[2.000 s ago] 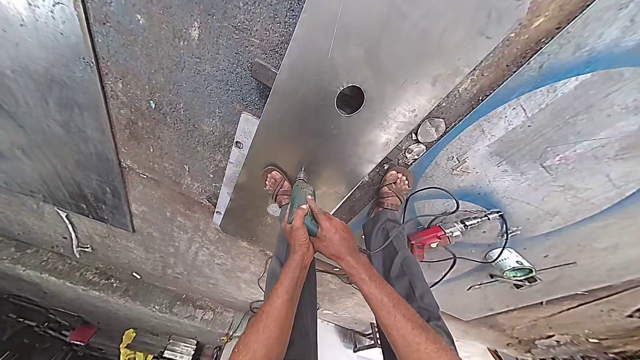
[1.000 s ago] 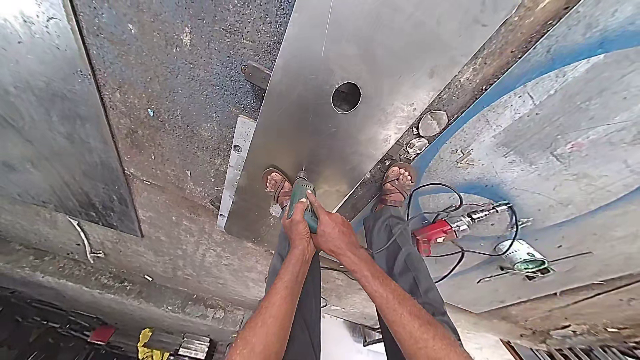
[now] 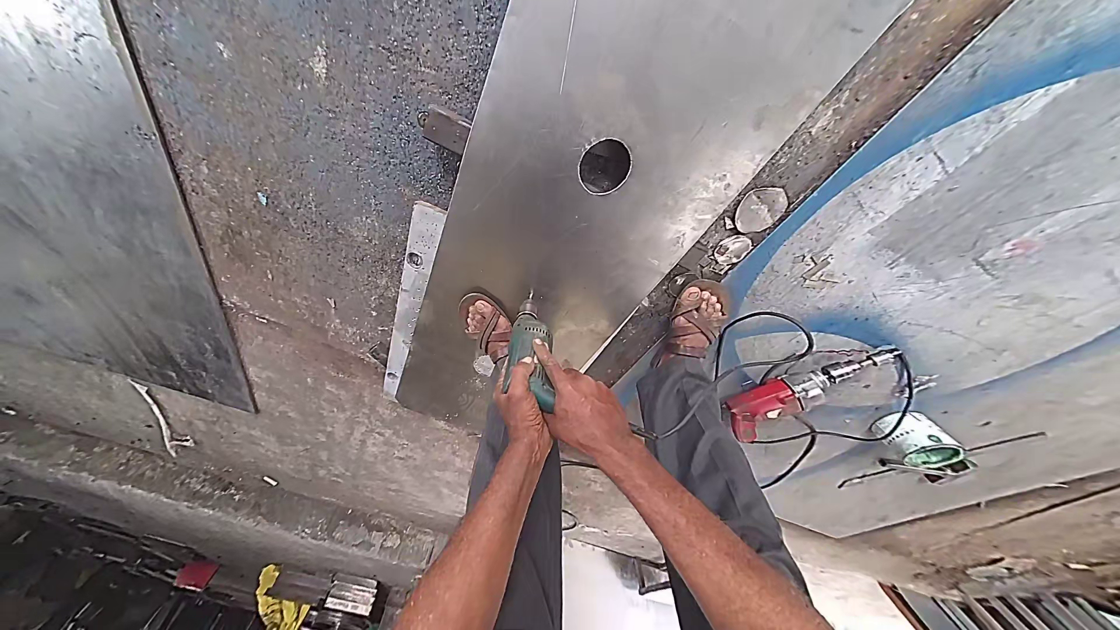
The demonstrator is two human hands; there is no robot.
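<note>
A green power drill is held in both hands, its bit pointing away from me at a sheet of bare metal. My left hand wraps around the drill's rear. My right hand presses on the body from the right, one finger laid along its top. Between the sandalled feet, the drill's tip meets or nearly meets the sheet; contact is too small to make out. Farther up, the sheet has a round hole and a thin scribed line.
Right of my leg lie a red power drill with a looping black cable and a white-and-green can with thin rods. Another metal sheet lies left. A holed metal strip touches the sheet's left edge. Round metal discs sit right.
</note>
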